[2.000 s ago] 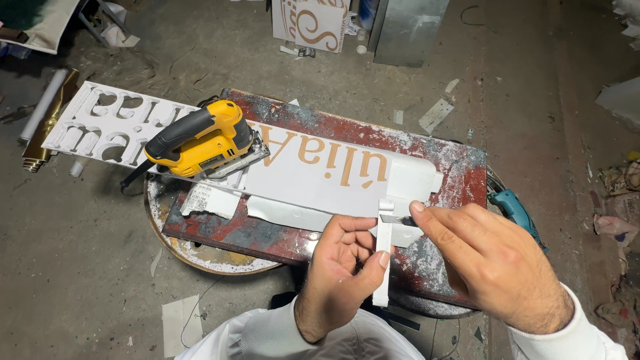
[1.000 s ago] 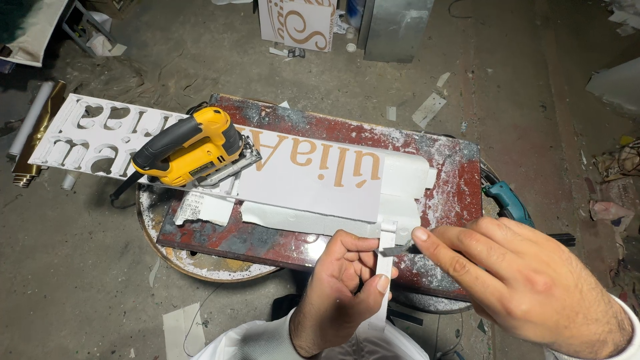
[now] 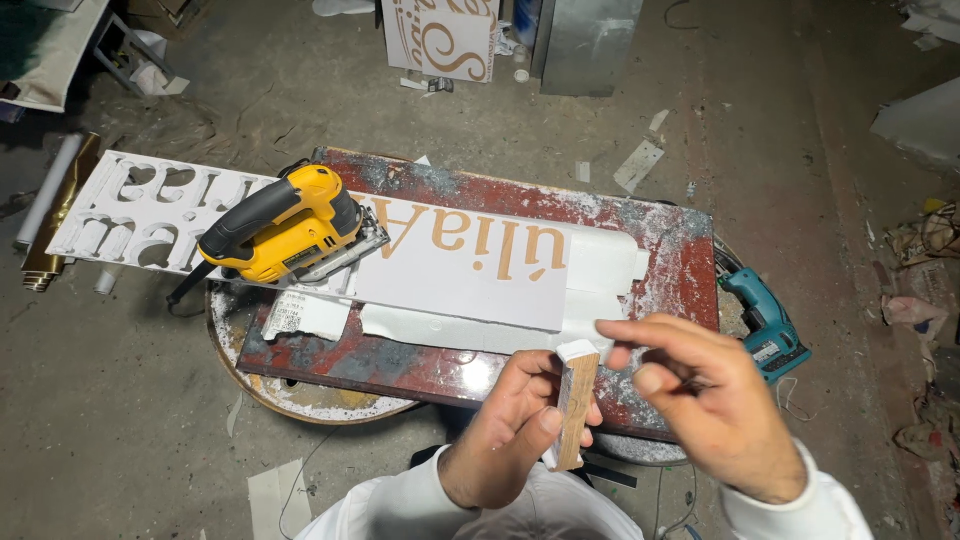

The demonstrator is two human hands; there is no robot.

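Note:
My left hand (image 3: pixel 517 431) grips a narrow foam letter piece (image 3: pixel 577 405), held upright, with a wood-grain face on one side and white foam at its top. Just right of the piece's top is my right hand (image 3: pixel 697 397), its index finger extended and the others partly curled; whether it holds anything small is hidden. Beyond both hands, a white panel with tan lettering (image 3: pixel 465 292) lies over white foam scraps (image 3: pixel 435 328) on a dark red board (image 3: pixel 675 277). A yellow and black jigsaw (image 3: pixel 289 225) rests on the panel's left part, partly over a cut-out white foam sheet (image 3: pixel 101 225).
The board sits on a round drum-like stand (image 3: pixel 300 397). A teal power tool (image 3: pixel 765 322) lies at its right edge. Rolls of gold and white film (image 3: pixel 60 217) are on the floor at left. Lettered panels (image 3: pixel 442 37) and a metal sheet (image 3: pixel 589 45) stand at the back.
The piece in my left hand has turned from its white side to its wood-grain face. My right hand's fingers have moved off the piece and spread.

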